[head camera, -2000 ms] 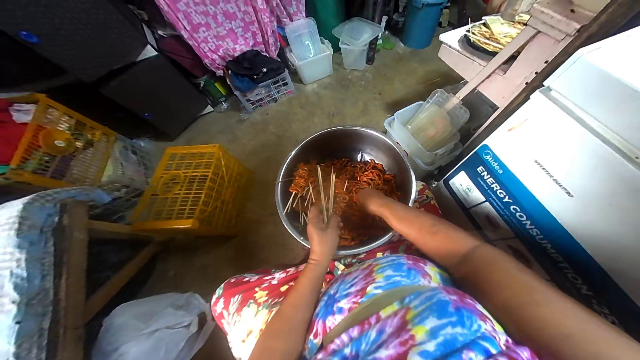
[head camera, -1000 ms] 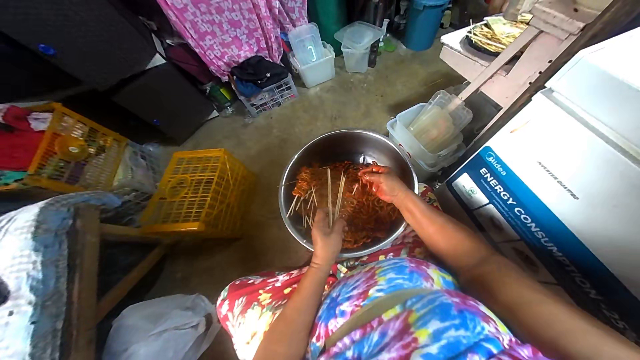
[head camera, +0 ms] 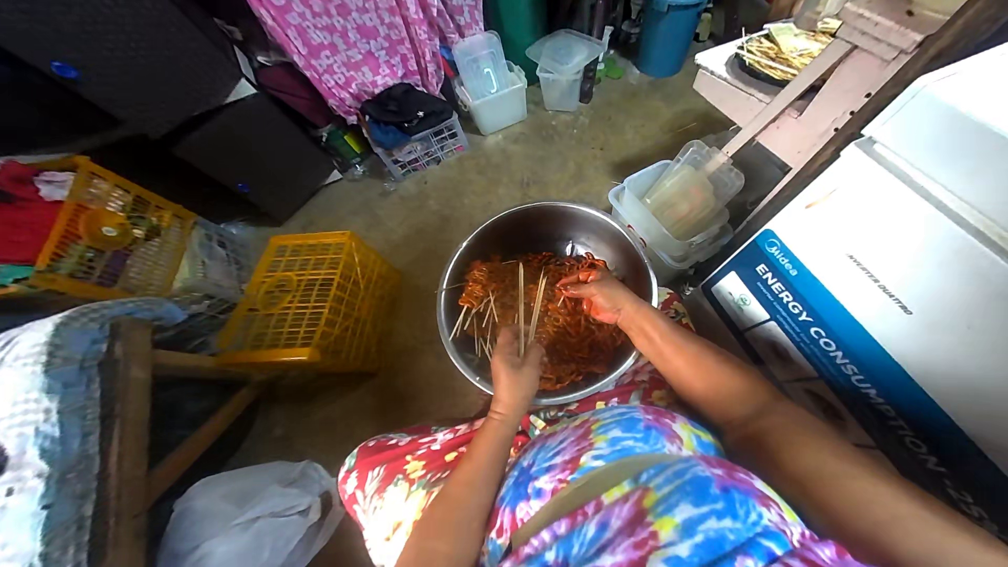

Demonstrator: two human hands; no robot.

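A large stainless steel bowl (head camera: 579, 214) rests at my lap, holding a mass of reddish-orange marinated food strips (head camera: 587, 358). My left hand (head camera: 516, 366) is closed around several thin bamboo skewers (head camera: 520, 295) that point up over the bowl. At the bowl's left side lie more skewers (head camera: 484, 323), their far ends among food that seems threaded on them. My right hand (head camera: 600, 295), its fingertips stained red, is over the right part of the food with fingers bent together; whether a strip is between them I cannot tell.
Yellow plastic crates (head camera: 315, 299) stand at the left, near a wooden frame (head camera: 126, 441) and a white plastic bag (head camera: 248, 512). Nested clear tubs (head camera: 669, 236) sit right of the bowl, beside a large white appliance (head camera: 906, 236). A pan of sticks (head camera: 776, 59) is on a pink bench.
My right hand was down in the food two seconds ago and has come up above it. My left hand still holds skewers over the bowl.
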